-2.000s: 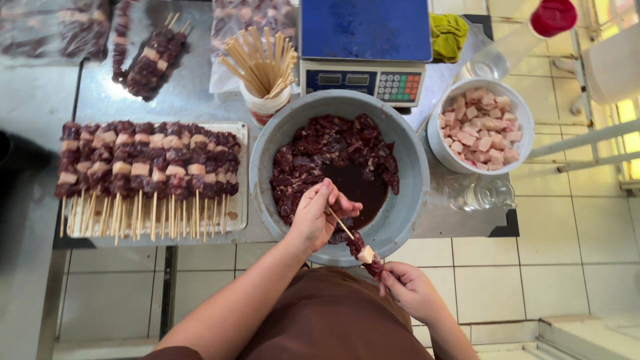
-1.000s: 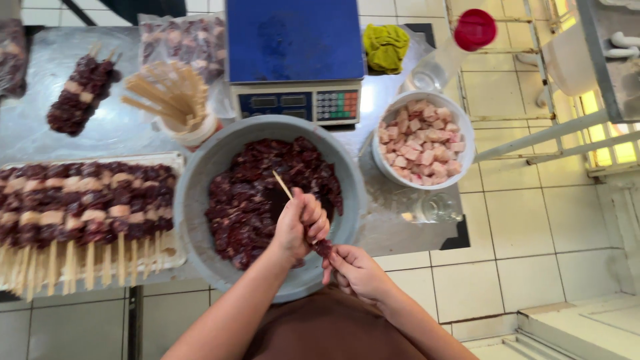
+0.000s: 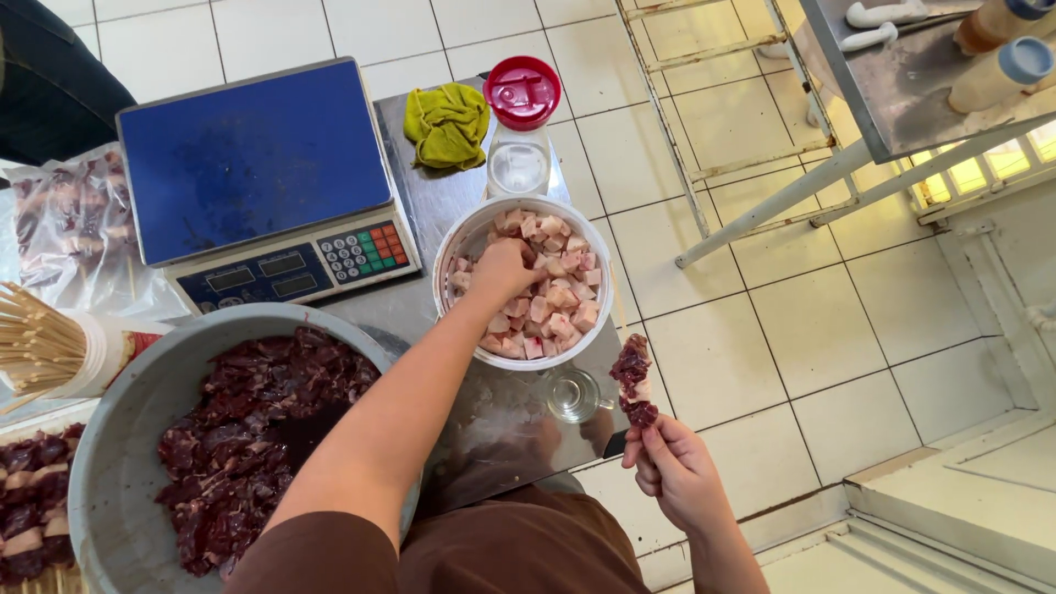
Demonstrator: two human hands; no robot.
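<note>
My left hand (image 3: 509, 272) is down in a round white tub (image 3: 605, 309) of pale cubed fat (image 3: 540, 309); its fingertips are among the cubes, and whether they grip one is unclear. At the right, my right hand (image 3: 672, 462) holds a wooden skewer of dark red meat (image 3: 634, 371) with a pale piece between the red ones, the bare stick pointing up and away. To the left of my left forearm stands a large grey basin (image 3: 115, 462) of dark red meat pieces (image 3: 239, 437). Finished-looking skewers (image 3: 29, 503) lie at the lower left edge.
A blue-topped digital scale (image 3: 256, 165) stands behind the basin. Near it are a tub of bare wooden skewers (image 3: 41, 346) and bagged meat (image 3: 74, 223). A yellow-green cloth (image 3: 447, 125), a red-lidded clear jug (image 3: 520, 124) and a glass mug (image 3: 572, 395) surround the fat tub.
My left hand has left its place over the basin's near edge and reached into the fat tub. My right hand has moved right with the skewer. The view has shifted right.
</note>
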